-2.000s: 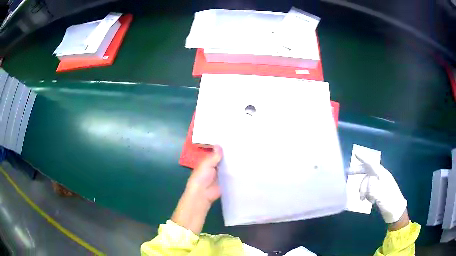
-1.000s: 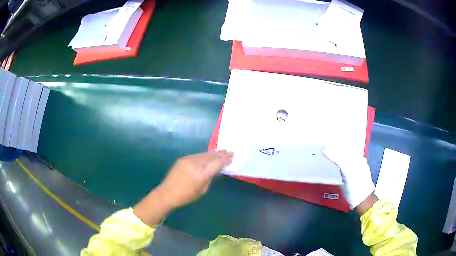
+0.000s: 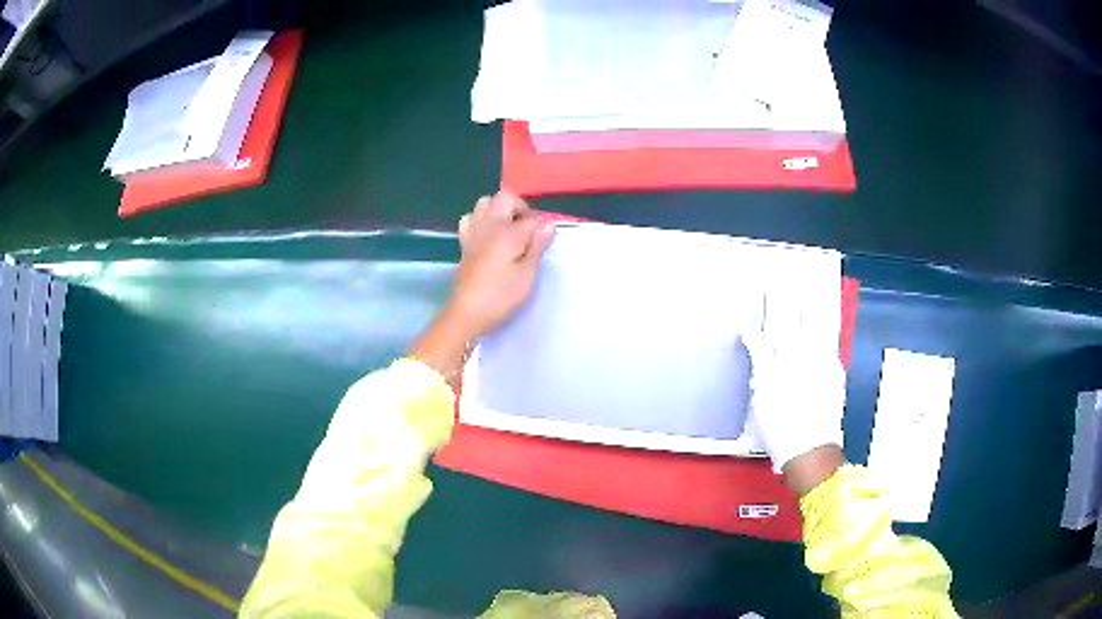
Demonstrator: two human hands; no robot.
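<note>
A white box base (image 3: 641, 445) lies on a red carrier board (image 3: 604, 481) in front of me. A greyish-white sleeved slab (image 3: 641, 333) lies flat inside it. My bare left hand (image 3: 498, 260) is at the box's far left corner, fingers over the edge; whether it grips the edge is unclear. My white-gloved right hand (image 3: 798, 393) lies flat over the right part of the slab and box, fingers pointing away. A narrow white card (image 3: 912, 423) lies on the green bench right of the board.
Beyond the bench seam, two red boards (image 3: 677, 169) (image 3: 272, 133) carry white boxes with loose sheets on top. White boxes or lids are piled at the far left (image 3: 30, 351) and right edge (image 3: 1084, 460). Grey floor with a yellow line shows lower left.
The white sheet with a round mark no longer shows; the greyish slab lies in the box. My left hand moved from the near left to the far left corner. My right hand lies flatter.
</note>
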